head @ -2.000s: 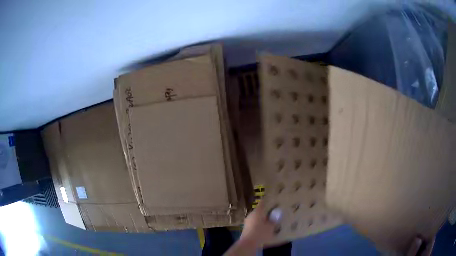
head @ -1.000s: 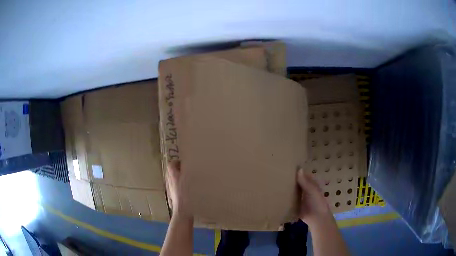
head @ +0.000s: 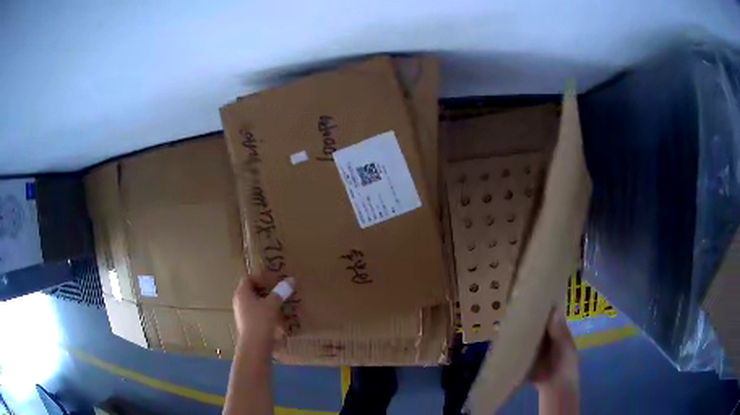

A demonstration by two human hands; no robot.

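Note:
A plain cardboard sheet (head: 544, 251) stands tilted nearly edge-on over the right stack. My right hand (head: 558, 352) grips its lower edge. My left hand (head: 261, 308), with a white patch on a finger, holds the lower left edge of a labelled cardboard sheet (head: 300, 211), thumb on top and other fingers mostly hidden. That sheet lies slightly turned on the centre stack (head: 365, 348). It bears dark handwriting, a small white sticker (head: 300, 157) and a large white label (head: 377, 180) with a QR code. A perforated sheet (head: 479, 243) lies on the right stack, partly covered by the tilted sheet.
A left stack of flattened cartons (head: 182, 235) has white labels. A yellow pallet (head: 588, 300) shows beneath the right stack. A dark wrapped load (head: 649, 211) stands at the far right. A pale wall (head: 324, 32) runs behind. My legs are at the bottom edge.
The plain sheet, held in both hands over the centre stack, has moved right and tilted up in my right hand. My left hand has let go of it and taken the labelled sheet's edge, now uncovered.

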